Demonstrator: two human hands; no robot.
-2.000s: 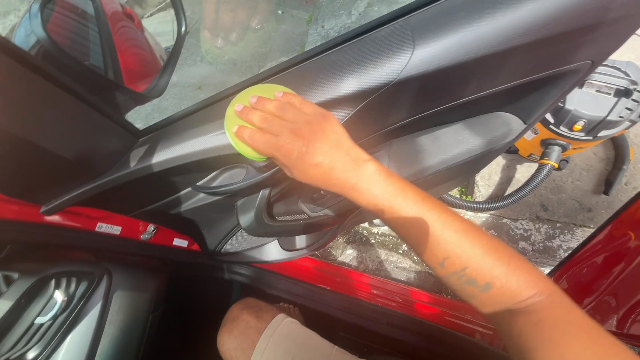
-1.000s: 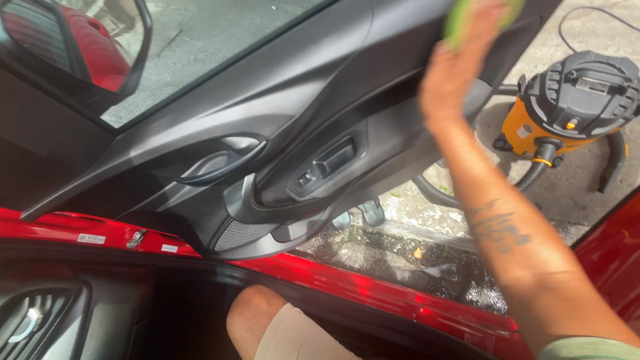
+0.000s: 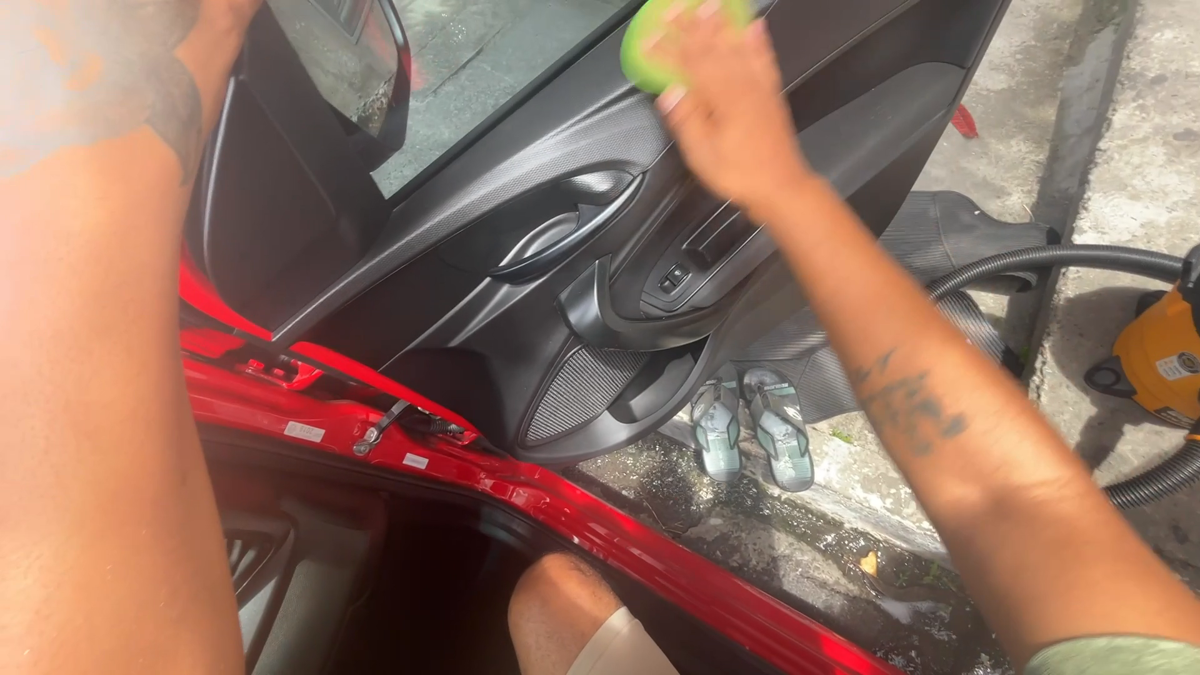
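My right hand [image 3: 722, 103] is on a round lime-green pad [image 3: 647, 47], fingers spread over it, both blurred. The pad lies against the upper trim of the open car door's black inner panel [image 3: 525, 159], beside the window glass. Below and left of the hand are the inner door handle [image 3: 553, 244] and the window switch [image 3: 673, 277]; the forearm crosses the armrest. At the left edge my left arm [image 3: 103, 375] rises close to the camera, large and washed out by glare; its hand is out of view beyond the top edge.
A red door sill [image 3: 619, 534] runs below the door, with a metal door check strap [image 3: 380, 429]. A pair of flip-flops [image 3: 776, 431] and black rubber mats [image 3: 947, 234] lie on the wet concrete. An orange and black vacuum [image 3: 1158, 347] with a ribbed hose [image 3: 1050, 255] stands right. The side mirror [image 3: 375, 75] is upper left.
My right hand and the pad went along the door panel toward its rear edge, then came back toward the window side. My left arm has come into view at the left. The view has shifted.
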